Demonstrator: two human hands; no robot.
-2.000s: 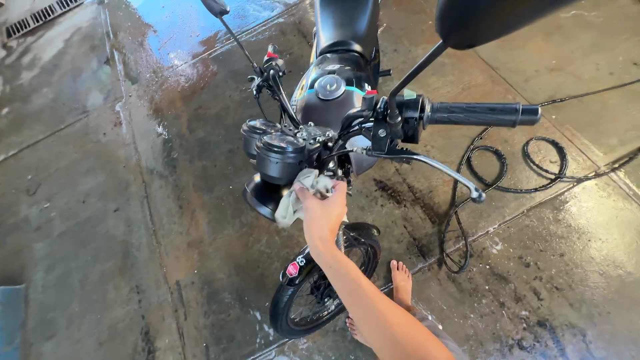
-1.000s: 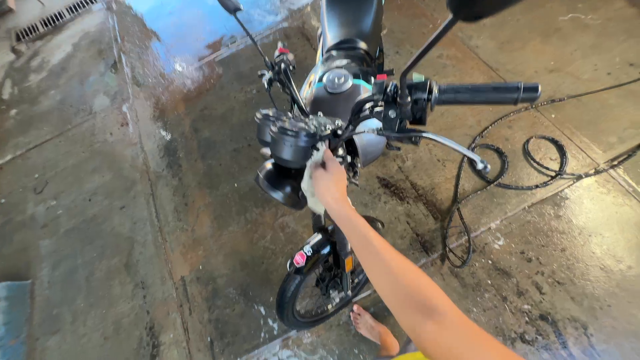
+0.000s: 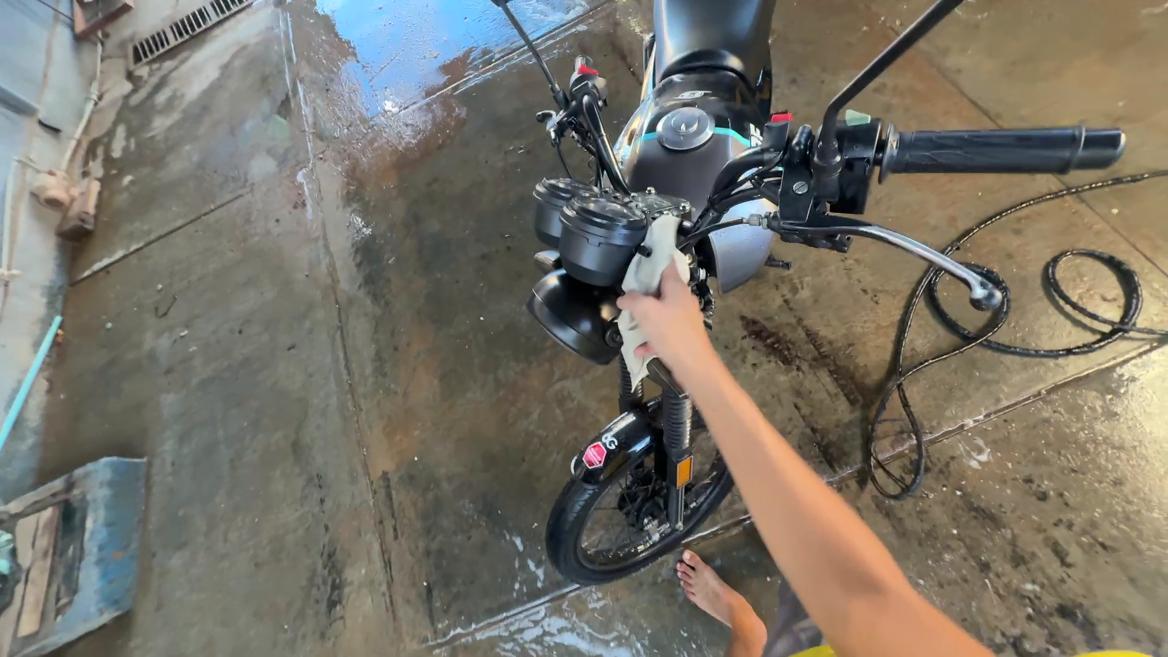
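Observation:
A pale cloth (image 3: 650,260) is gripped in my right hand (image 3: 671,315), pressed against the motorcycle's front beside the round gauge housings (image 3: 602,239). Just below and left of the fingers is the black headlight (image 3: 575,315). The front fork (image 3: 676,424) runs down from under the hand to the front wheel (image 3: 584,538) and its black fender (image 3: 620,447). To the upper right stand the chrome-coloured lever (image 3: 903,242) and the black rubber handlebar grip (image 3: 995,151). Behind the gauges lies the fuel tank (image 3: 684,169). My left hand is out of view.
A black hose (image 3: 912,365) lies coiled on the wet concrete floor right of the motorcycle. A bare foot (image 3: 707,584) is near the front wheel. At the left are a worn blue object (image 3: 114,547) and a floor drain grate (image 3: 187,32). A mirror stem (image 3: 876,68) rises above the handlebar.
My right hand still holds the cloth beside the gauges. The cloth, bunched up two seconds ago, now hangs lengthwise above and below the fingers.

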